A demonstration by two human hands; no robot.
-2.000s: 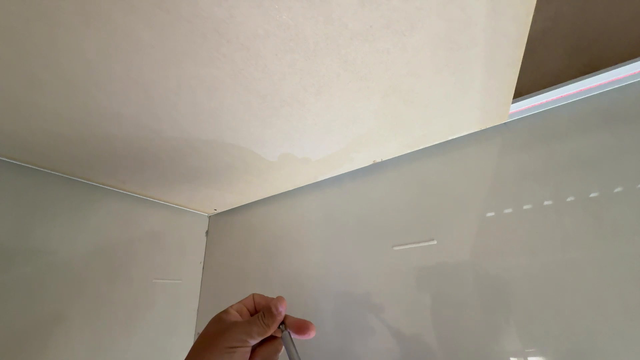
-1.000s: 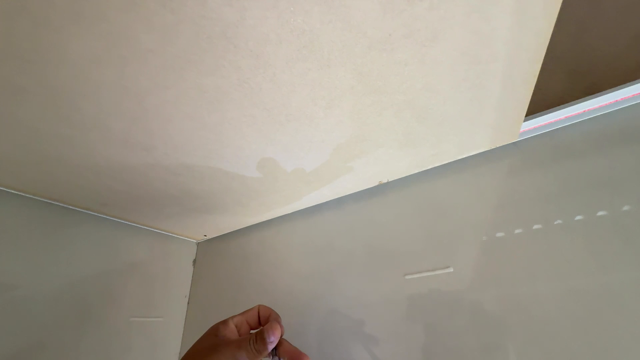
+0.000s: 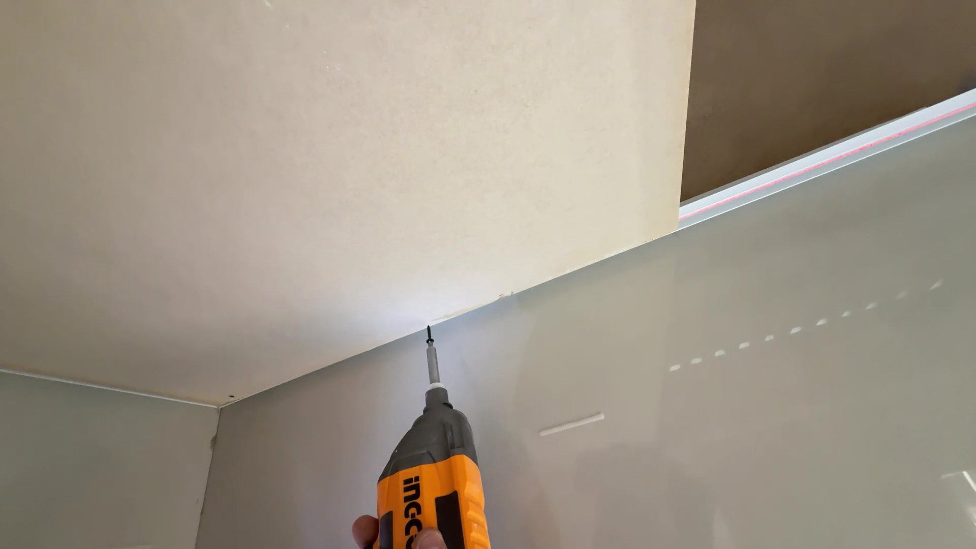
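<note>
An orange and dark grey Ingco cordless screwdriver [image 3: 435, 473] points upward in the lower middle of the head view. Two fingertips of what looks like my right hand [image 3: 398, 534] are on its lower body; the rest of that hand is out of frame. From its nose rises a metal bit holder [image 3: 433, 364], with a black screw [image 3: 428, 334] upright on the end. The screw's point is at or very near the edge of the pale ceiling board [image 3: 457, 168], where it meets the grey-green wall panel [image 3: 732, 427]. My left hand is not in view.
A second wall panel [image 3: 99, 457] meets the first in a corner at the lower left. Beyond the board's right edge is a dark ceiling opening [image 3: 808, 84], with a light metal profile [image 3: 831, 156] bearing a red line along the wall.
The hand seen low in the earlier frames, at first with a metal rod by its fingers, has left the view. The screwdriver with the screw has come up to the board's edge.
</note>
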